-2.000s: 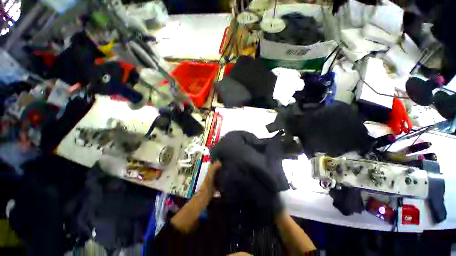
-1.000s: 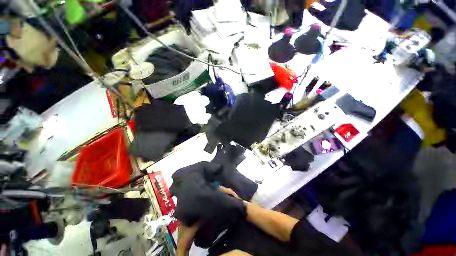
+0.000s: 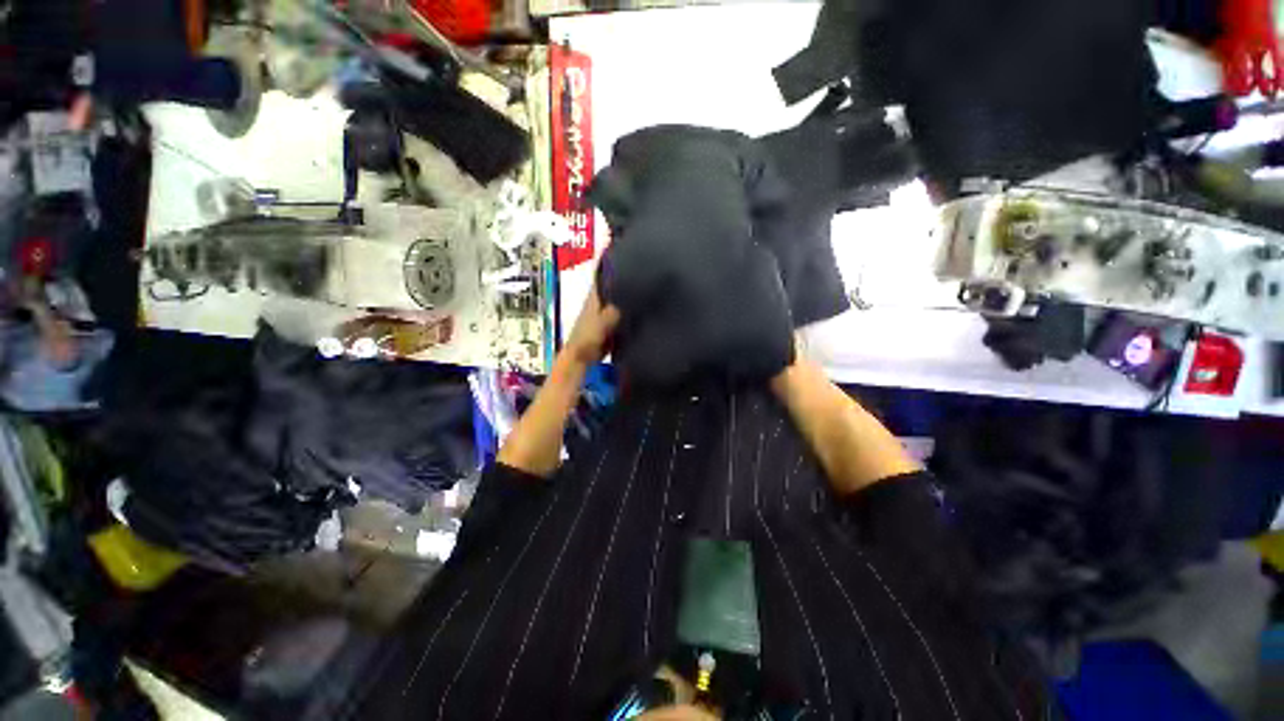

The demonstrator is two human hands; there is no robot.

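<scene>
A dark charcoal cloth bundle [image 3: 690, 254] is bunched up at the near edge of the white table, in front of my chest. My left hand [image 3: 594, 327] grips its lower left side; the fingers are partly hidden by the cloth. My right hand [image 3: 783, 369] is at its lower right side, mostly hidden under or behind the cloth, so its fingers do not show. Another dark cloth piece [image 3: 817, 240] lies flat on the table just right of the bundle and partly under it.
A sewing machine [image 3: 352, 268] stands left, another [image 3: 1127, 261] right. A large dark cloth [image 3: 1035, 85] lies at the back right. A phone [image 3: 1138, 347] and a red box [image 3: 1212, 365] lie near the right edge. Dark heaps [image 3: 282, 451] hang below the table.
The view has turned back from the right and tilted down, showing my pinstripe clothing and green card. The bundle stays between my hands and now looks more upright and compact.
</scene>
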